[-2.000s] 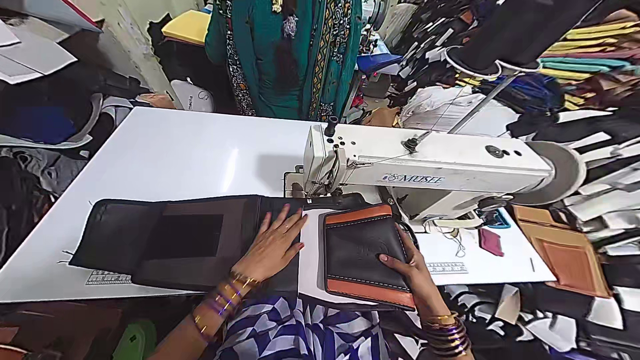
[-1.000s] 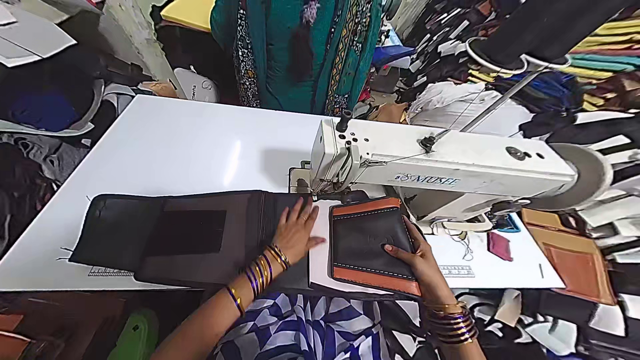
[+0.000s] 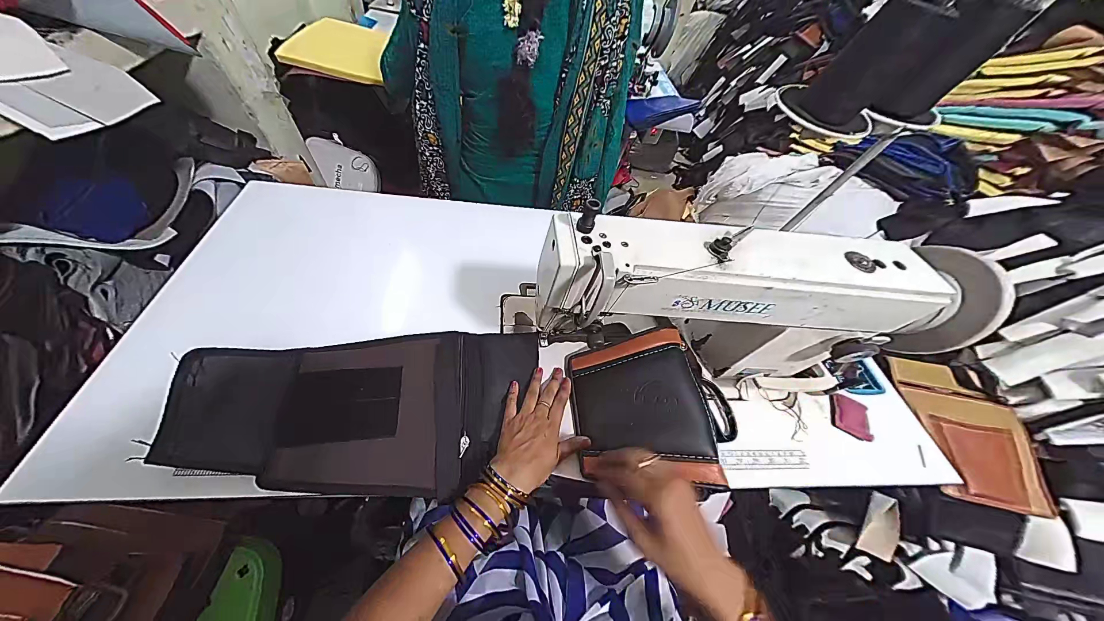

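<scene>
A long black and dark brown fabric panel [image 3: 354, 414] with a zip lies across the white table, its right end by the needle area of the sewing machine [image 3: 750, 285]. My left hand [image 3: 536, 431] rests on this end, fingers apart, thumb toward a black pouch with orange-brown bands [image 3: 642, 401]. The pouch lies right of that hand, over a pale piece, with a wrist loop [image 3: 720, 410] at its right side. My right hand [image 3: 642, 492], blurred, is at the pouch's lower edge; whether it grips anything is unclear.
The white table [image 3: 345, 259] carries a ruler [image 3: 763, 459] and a small maroon scrap [image 3: 852, 417] at right. Brown pieces [image 3: 983, 440] lie at its right edge. A person in green [image 3: 509, 103] stands behind the table. Material piles surround it.
My right hand has moved from the pouch's right side down to its lower edge. My left hand stays on the right part of the fabric panel.
</scene>
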